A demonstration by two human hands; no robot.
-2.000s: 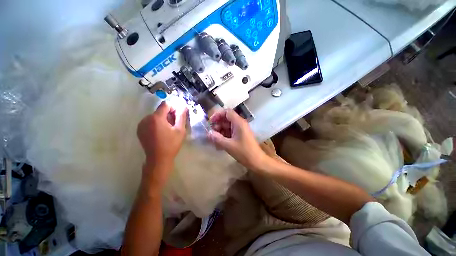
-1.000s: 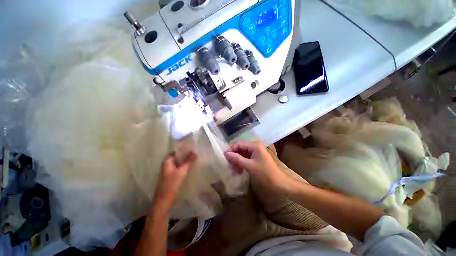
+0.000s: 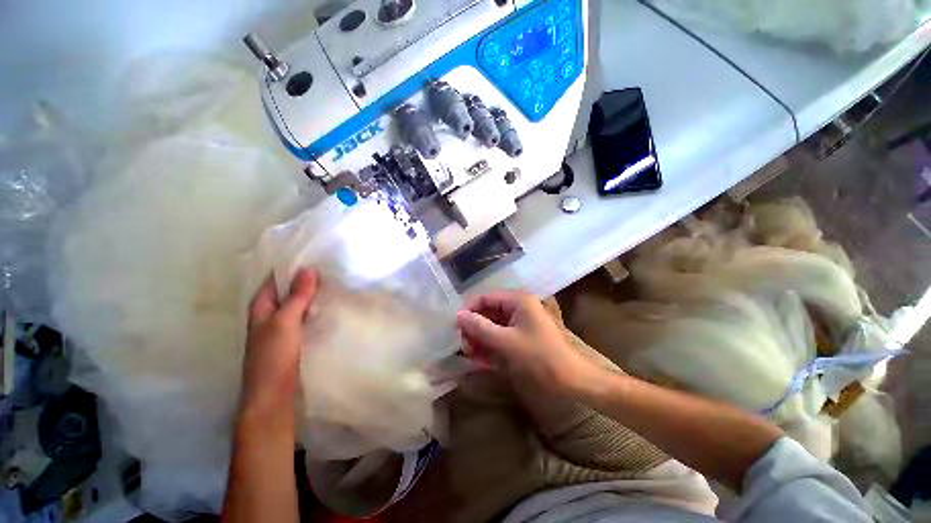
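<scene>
The sheer cream tulle [image 3: 368, 337] lies in a cloudy heap left of and in front of the white overlock machine [image 3: 449, 46], with its edge under the bright lamp at the needle area [image 3: 380, 240]. My left hand [image 3: 281, 312] holds a fold of the tulle between thumb and fingers, left of the needle area. My right hand [image 3: 510, 332] pinches the right edge of the tulle below the machine's front corner. The fingertips of my right hand partly hide what they grip. I cannot tell if a cutter is in the palm.
A black smartphone [image 3: 625, 141] lies on the table right of the machine. A tied cream fabric bundle [image 3: 735, 306] with a pale tie strip [image 3: 817, 370] is below the table edge at right. More tulle [image 3: 817, 22] lies at the far right of the table. Dark mechanism [image 3: 69, 424] shows at lower left.
Both hands have come away from the needle area, down towards me. My left hand has then moved left and up with the tulle, spreading it. My right hand has stayed nearly still since one second ago.
</scene>
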